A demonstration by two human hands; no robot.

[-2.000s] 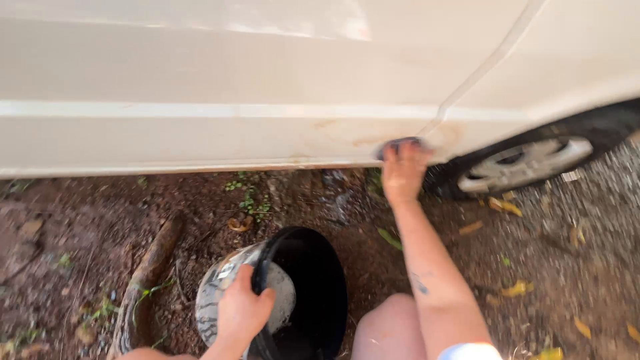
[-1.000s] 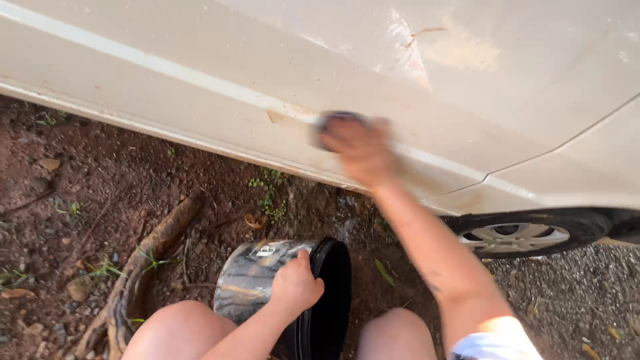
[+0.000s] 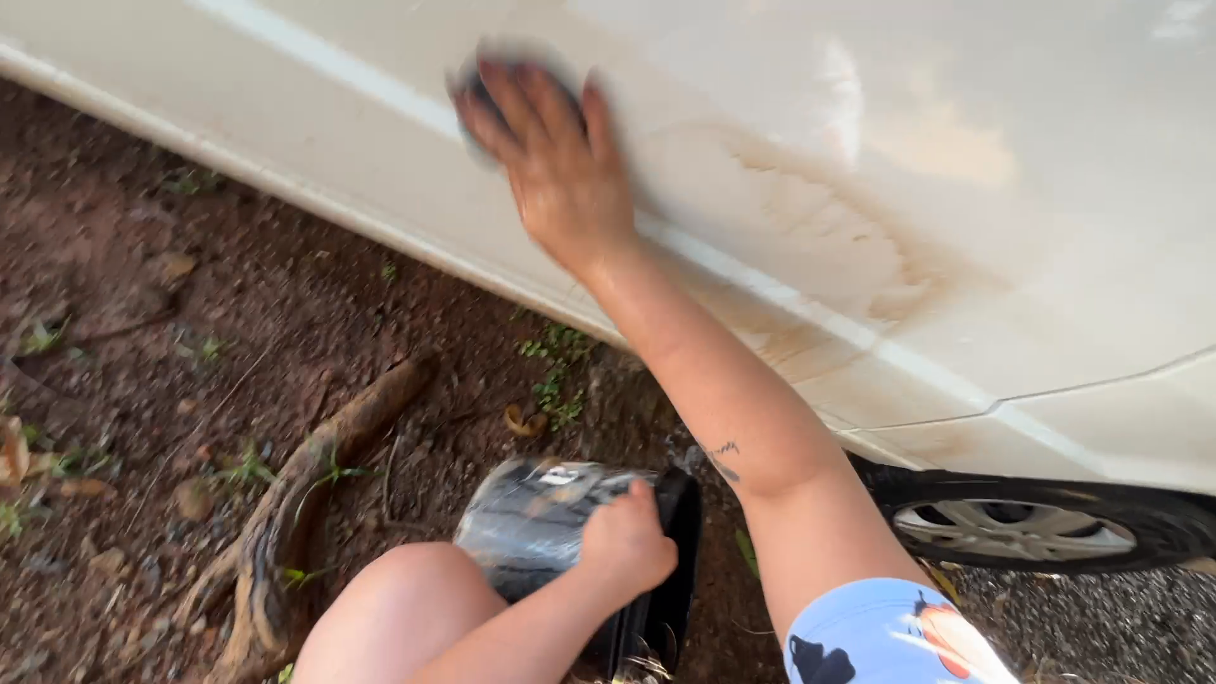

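My right hand [image 3: 560, 161] presses a dark, blurred pad or sponge [image 3: 518, 90] flat against the pale car door panel [image 3: 703, 104], above the light trim line. Brownish, wet streaks mark the panel to the right of that hand. Below, my left hand [image 3: 627, 537] grips the rim of a tilted bucket [image 3: 532, 518] with a patterned, shiny outside and a black rim. The inside of the bucket is mostly hidden.
A wheel [image 3: 1016, 530] with a silver rim is at the lower right, beside gravel. A thick tree root [image 3: 332, 446] crosses the brown soil at the left, near small weeds [image 3: 556, 380]. My bent knee [image 3: 399, 608] is left of the bucket.
My right hand has moved with the dark pad from the lower edge of the car, near the wheel, up and leftward along the panel. My left hand stays on the bucket.
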